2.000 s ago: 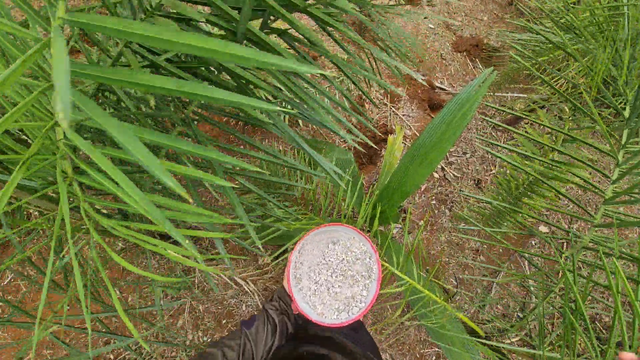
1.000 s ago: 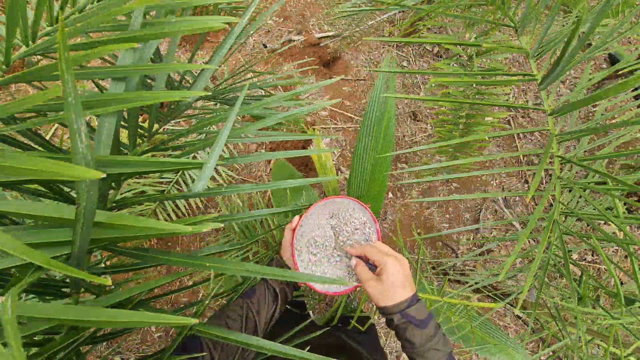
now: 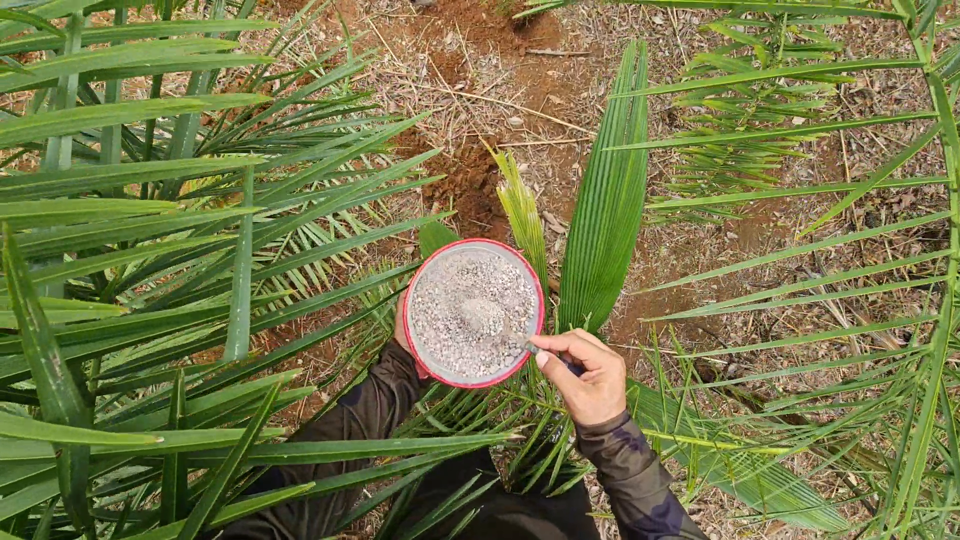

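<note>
A round container with a red rim [image 3: 541,300] is filled with pale grey granules [image 3: 469,319], heaped slightly near the middle. My left hand [image 3: 406,330] holds the container at its left side, mostly hidden beneath and behind it. At the lower right of the rim is my right hand [image 3: 585,371], thumb and forefinger pinched on a small dark object [image 3: 531,347] whose tip reaches the granules' edge; what it is I cannot tell. Just beyond the container stand a broad pleated green palm leaf [image 3: 611,195] and a narrower yellowed leaf [image 3: 523,210].
Long palm fronds [image 3: 120,180] crowd the left side, some crossing over my left sleeve. More fronds [image 3: 810,255] spread on the right. Reddish soil [image 3: 469,180] with dug-up clumps and dry straw lies ahead. Another broad leaf [image 3: 757,480] lies low on the right.
Two seconds ago my right hand was not at the container. One second ago its fingers were in the granules; now it is at the lower right rim.
</note>
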